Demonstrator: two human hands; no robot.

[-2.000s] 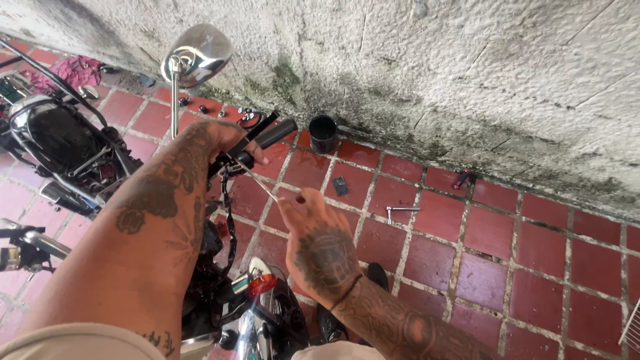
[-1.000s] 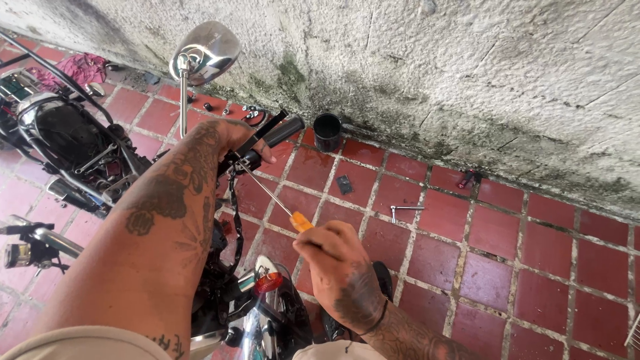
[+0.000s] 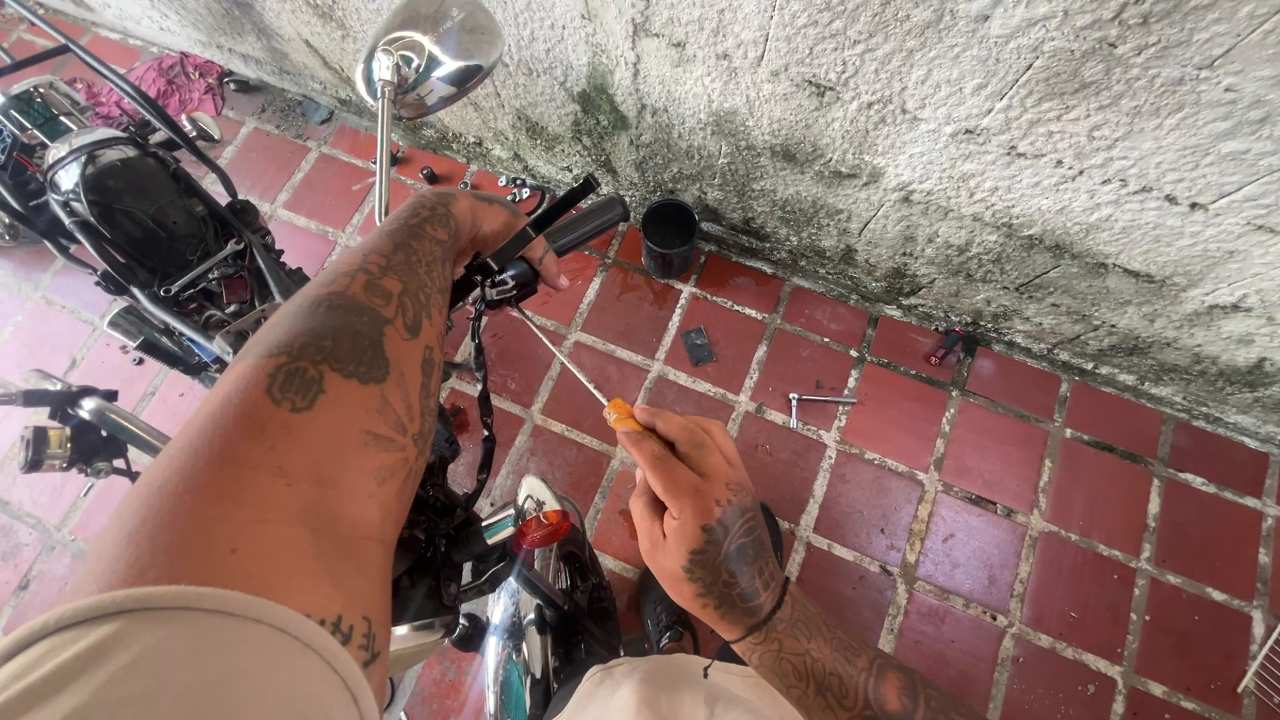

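My right hand (image 3: 690,500) is closed around the orange handle of a screwdriver (image 3: 570,368). Its shaft points up and left, and the tip meets the underside of the black switch housing (image 3: 508,285) on a motorcycle handlebar; the exact contact point is too small to tell. My left hand (image 3: 500,235) wraps the bar beside the black rubber grip (image 3: 590,225), fingers partly hidden behind the black lever (image 3: 545,222). A dark wiring harness (image 3: 482,400) hangs below the housing. The round chrome mirror (image 3: 430,55) stands above my left wrist, and an orange turn signal (image 3: 542,528) sits lower down.
A black cup (image 3: 670,238) stands by the rough wall (image 3: 900,150). On the red tiles lie a metal T-handle wrench (image 3: 822,400), a dark flat piece (image 3: 698,346) and a small red-and-black object (image 3: 944,346). Another motorcycle (image 3: 150,210) with a wrench (image 3: 203,267) on it and a pink cloth (image 3: 165,88) are at left.
My right hand has shifted down and right from the bar compared with two seconds ago, and the orange screwdriver handle now shows. My left hand stays at the handlebar.
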